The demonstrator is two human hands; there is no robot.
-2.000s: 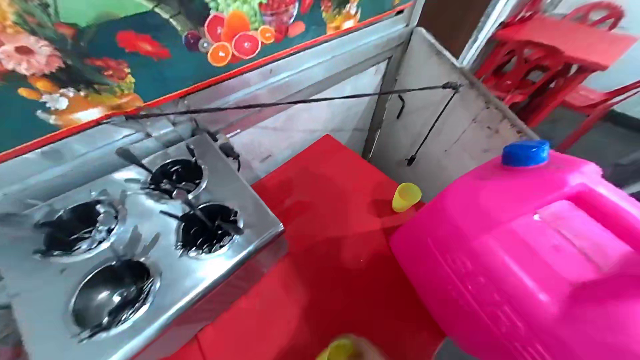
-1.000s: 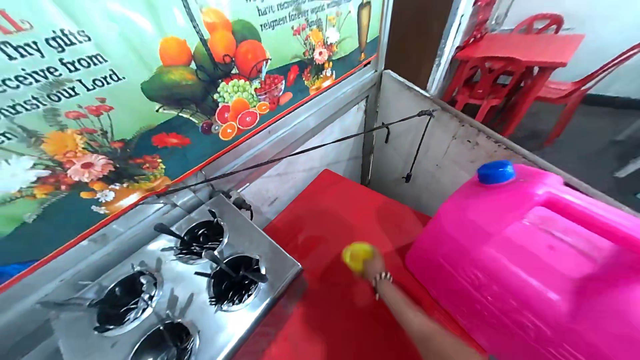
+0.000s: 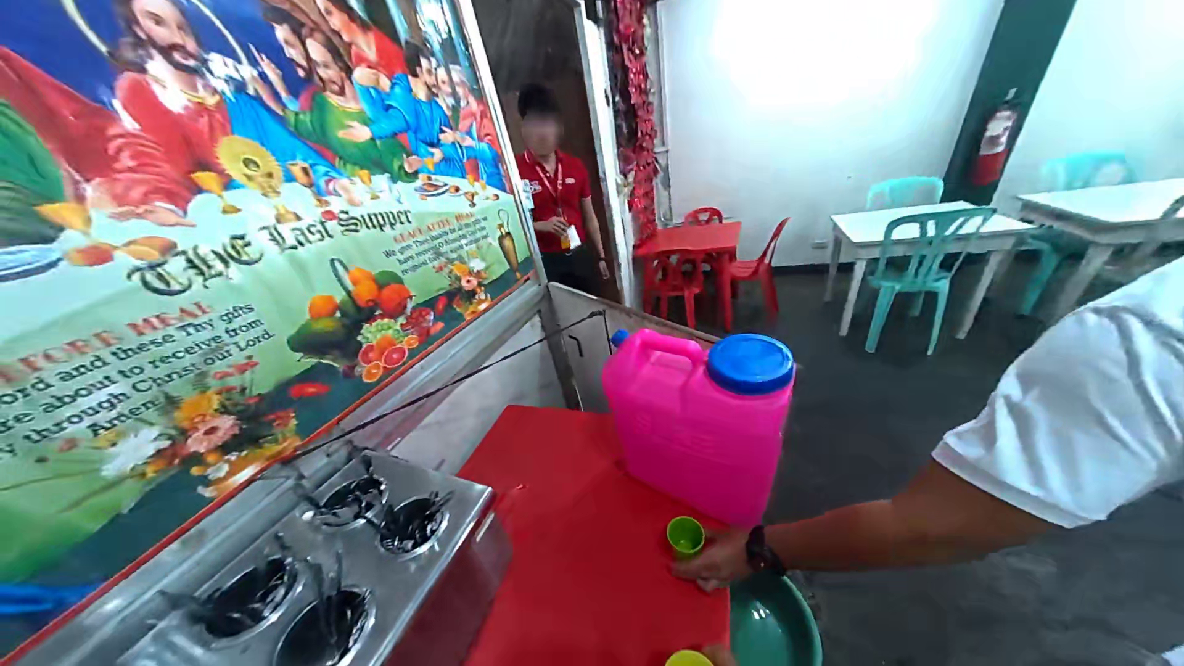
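Observation:
From the right edge reaches my white-sleeved right arm, a dark band at the wrist. My right hand (image 3: 717, 561) holds a green plastic cup (image 3: 685, 536) at the right side of the red table (image 3: 573, 555). Fingers of what appears to be my left hand (image 3: 722, 656) are against a yellow-green cup (image 3: 689, 659); the bottom edge cuts off most of both. Just behind the green cup, a pink plastic jug (image 3: 698, 435) with blue caps stands upright on the table. A green basin (image 3: 777, 624) lies partly hidden below my right forearm.
A steel utensil holder (image 3: 462, 555) with several filled round wells stands at lower left. Behind it are a printed banner (image 3: 305, 314) and a dark cord. A person in red (image 3: 558, 199) stands in the doorway. Chairs and tables (image 3: 689, 240) stand beyond.
The view has swung up, bringing in the room and the person in red. One second ago a wristbanded hand held a yellow-green cup over the table's middle; now my right hand is by the table's edge.

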